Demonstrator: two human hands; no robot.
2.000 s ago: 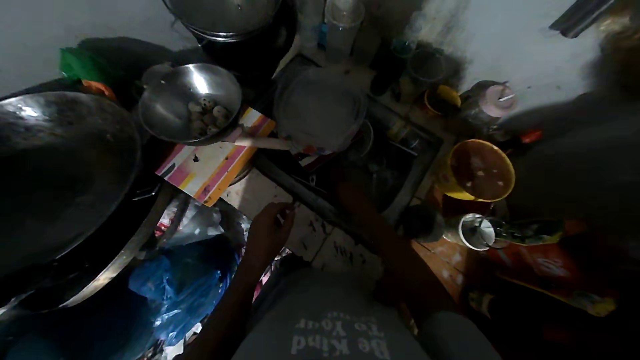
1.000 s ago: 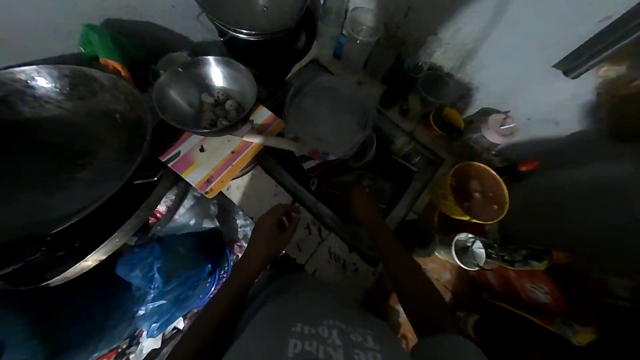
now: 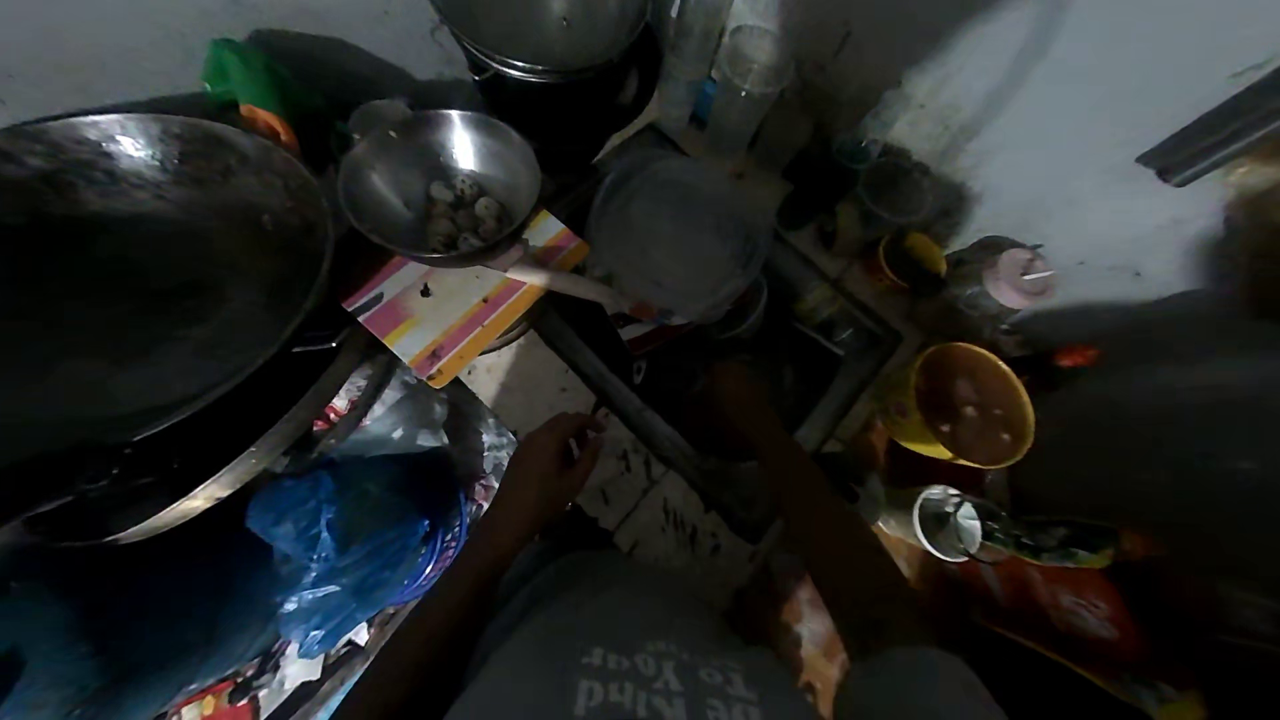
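My left hand (image 3: 553,462) is at the tiled counter edge (image 3: 640,480), fingers curled; a small dark thing shows at its fingertips, too dim to name. My right hand (image 3: 738,392) reaches down into the dark sink (image 3: 600,375), and what it touches is hidden in shadow. Left of the sink, a steel pan (image 3: 390,190) holds several speckled small eggs (image 3: 465,212). Its light handle (image 3: 565,283) points toward the sink over a striped board (image 3: 455,325). A round, greyish lid or pan (image 3: 680,235) lies over the sink's far left corner.
A large wok (image 3: 150,260) stands at the left, with a blue plastic bag (image 3: 335,540) below it. A big pot (image 3: 550,40) and clear plastic containers (image 3: 750,75) are behind. On the right are a yellow bucket (image 3: 915,420) with liquid and a white cup (image 3: 935,525).
My right hand, low in the sink in the earlier frames too, stays there. My left hand remains by the counter edge. Nothing else has plainly moved.
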